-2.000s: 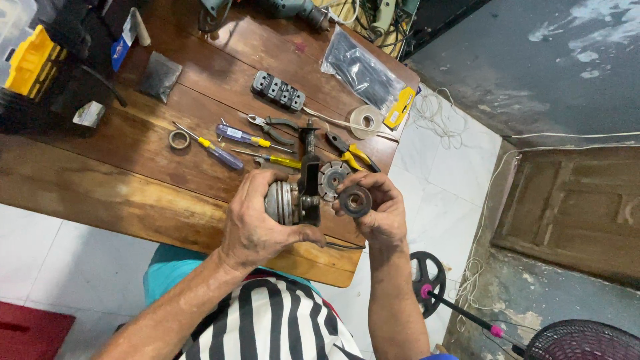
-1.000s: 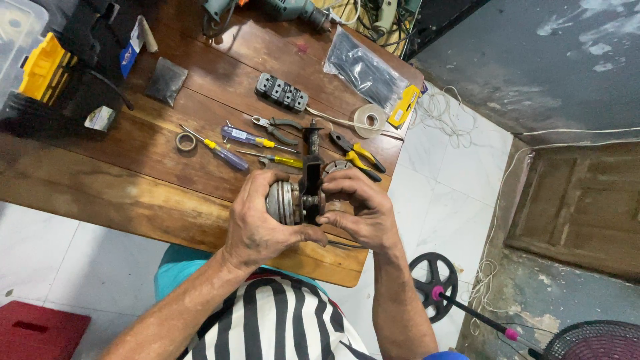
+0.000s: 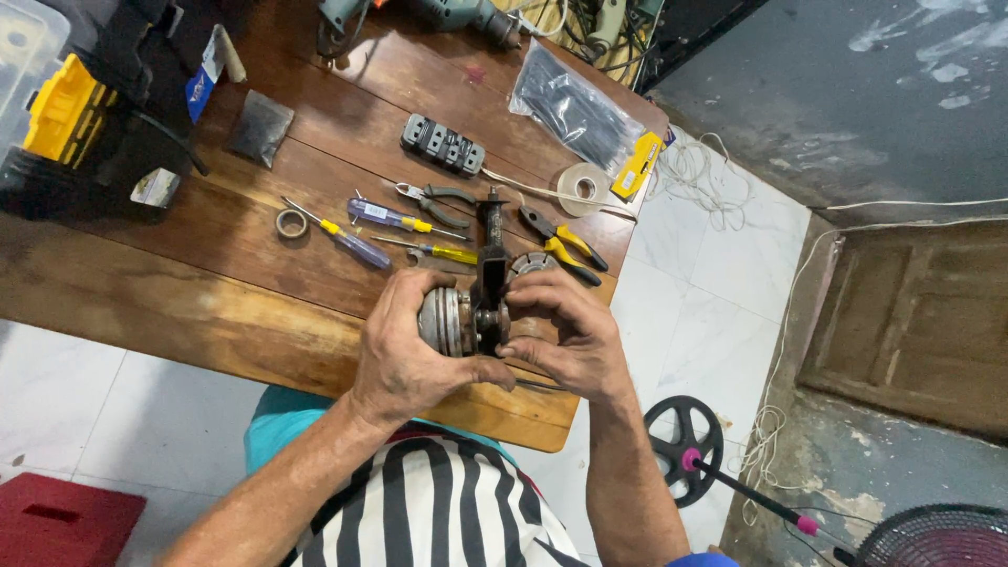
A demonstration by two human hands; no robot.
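Note:
My left hand (image 3: 409,346) is wrapped around a round ribbed metal motor body (image 3: 450,321), held over the table's front edge. A dark metal bracket (image 3: 494,272) with a shaft is joined to its right side and points away from me. The thumb and fingers of my right hand (image 3: 571,331) pinch a small round part (image 3: 502,319) at the end of the spindle, against the bracket; the fingers partly hide it. Just behind my right fingers lies a slotted metal disc (image 3: 531,265). Yellow-handled pliers (image 3: 563,244) rest beyond it.
On the wooden table (image 3: 315,276) lie screwdrivers (image 3: 354,242), diagonal cutters (image 3: 437,203), a tape roll (image 3: 292,224), a power strip (image 3: 442,145), clear tape (image 3: 583,189) and a bag of cable ties (image 3: 575,106). A black-and-yellow toolbox (image 3: 67,114) stands left, a power drill (image 3: 472,20) behind. A fan (image 3: 937,535) is at lower right.
Two seconds ago my right hand held a dark round part apart from the bracket, right of it. That hand has moved left, and its fingers are now at the spindle.

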